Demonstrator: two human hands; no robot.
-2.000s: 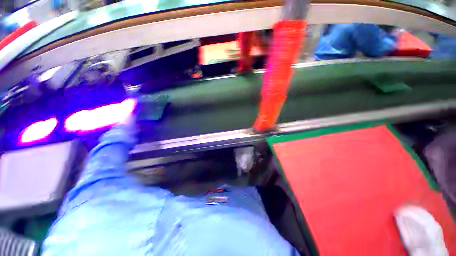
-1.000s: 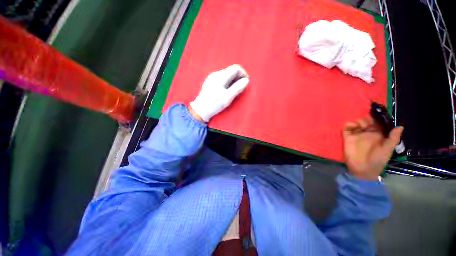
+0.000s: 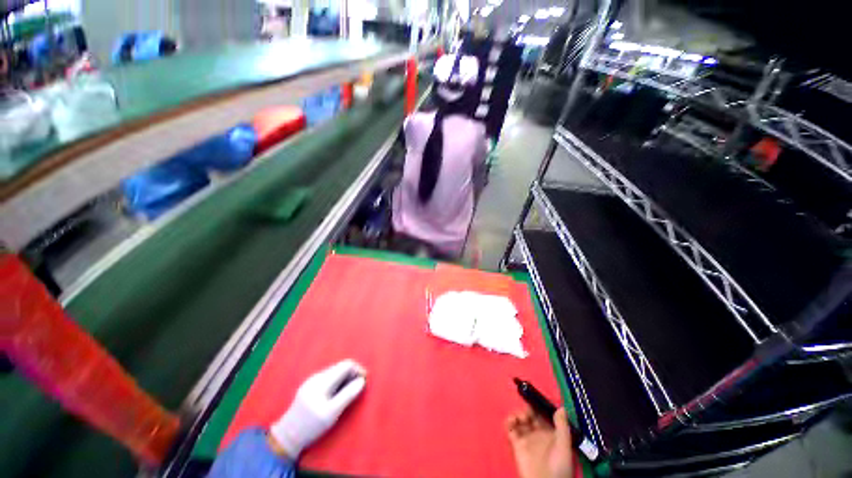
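Note:
The red work mat (image 3: 392, 392) lies in front of me. My left hand (image 3: 318, 409), in a white glove, rests on its left part with the fingers curled in and nothing visible in them. My bare right hand (image 3: 542, 448) is at the mat's lower right, palm turned up. It holds a black pen-type tool (image 3: 537, 400) by the thumb, tip pointing up and left. A crumpled white cloth (image 3: 478, 322) lies on the mat's far right, over an orange-red sheet (image 3: 472, 278). No circuit board is on the mat.
The green conveyor (image 3: 187, 280) runs along the left behind a metal rail (image 3: 280, 291), with a green board (image 3: 286, 204) on it. A red-wrapped post (image 3: 84, 364) leans at near left. Black-shelved wire racks (image 3: 617, 317) stand right. A person in pink (image 3: 444, 177) is beyond the mat.
The view has tilted up from my lap to the line ahead. Over the last two seconds my left hand left the conveyor's lit area for the mat. The tool stays in my right hand since one second ago.

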